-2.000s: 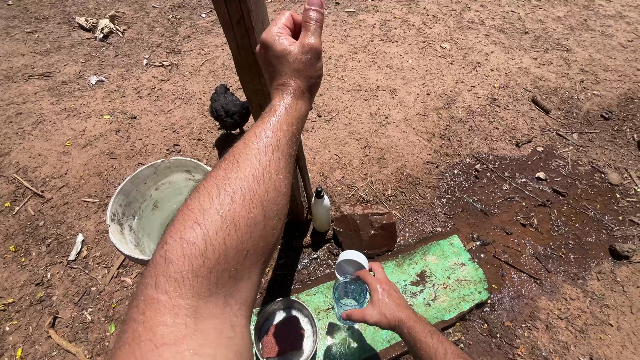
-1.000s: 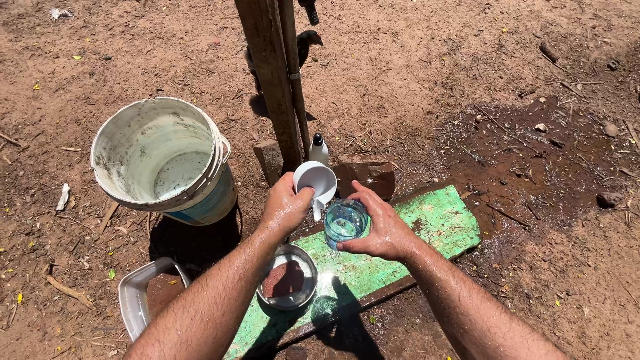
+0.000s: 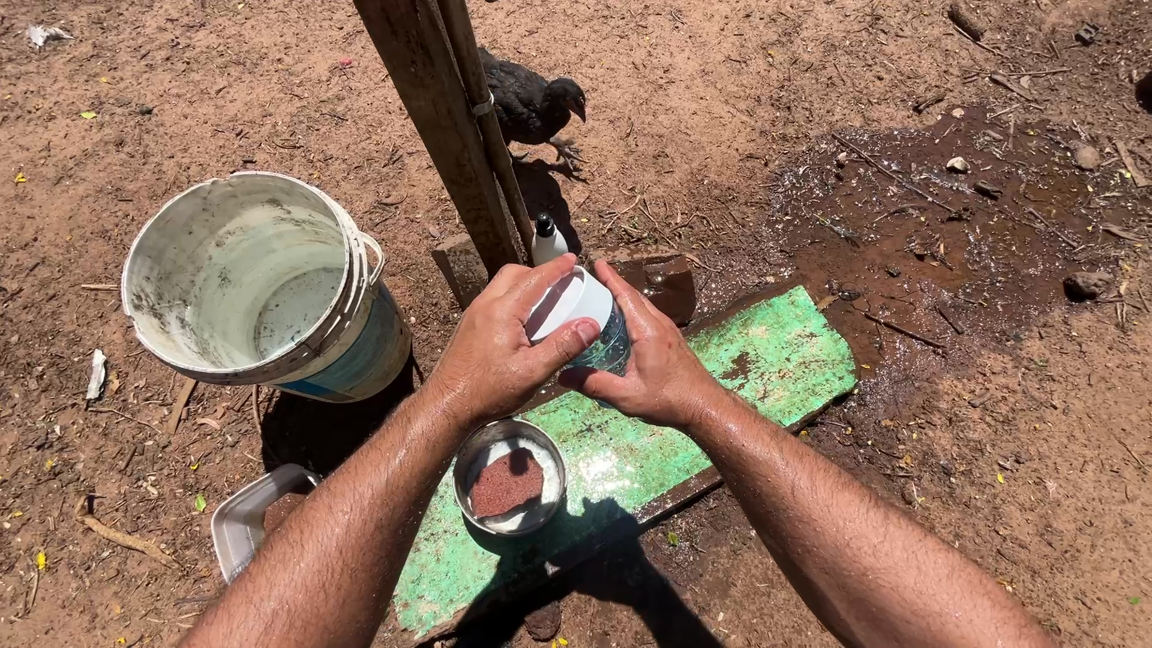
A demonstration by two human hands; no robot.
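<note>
Both hands meet over a green-painted wooden board [image 3: 774, 351]. My left hand [image 3: 508, 342] grips a white plastic cap [image 3: 571, 301], which sits at the mouth of a clear bluish container [image 3: 607, 346]. Around the container's side my right hand [image 3: 652, 360] is closed. Whether the cap is seated fully cannot be told. Below them on the board stands a round metal bowl [image 3: 463, 477] with a reddish-brown sponge or pad [image 3: 506, 484] in whitish suds. Behind the fingers a white bottle with a black top [image 3: 547, 241] is partly hidden.
A dirty white plastic bucket [image 3: 360, 346] holding some water stands at left, near a wooden post [image 3: 441, 126]. A pale plastic tub [image 3: 241, 517] lies lower left. A dark chicken [image 3: 535, 99] is behind the post. Wet mud [image 3: 936, 225] spreads at right, beside a brown block [image 3: 661, 279].
My left hand, raised and apart from the container two seconds ago, has come down and brought the white cap against the container. The chicken's head and legs now show right of the post.
</note>
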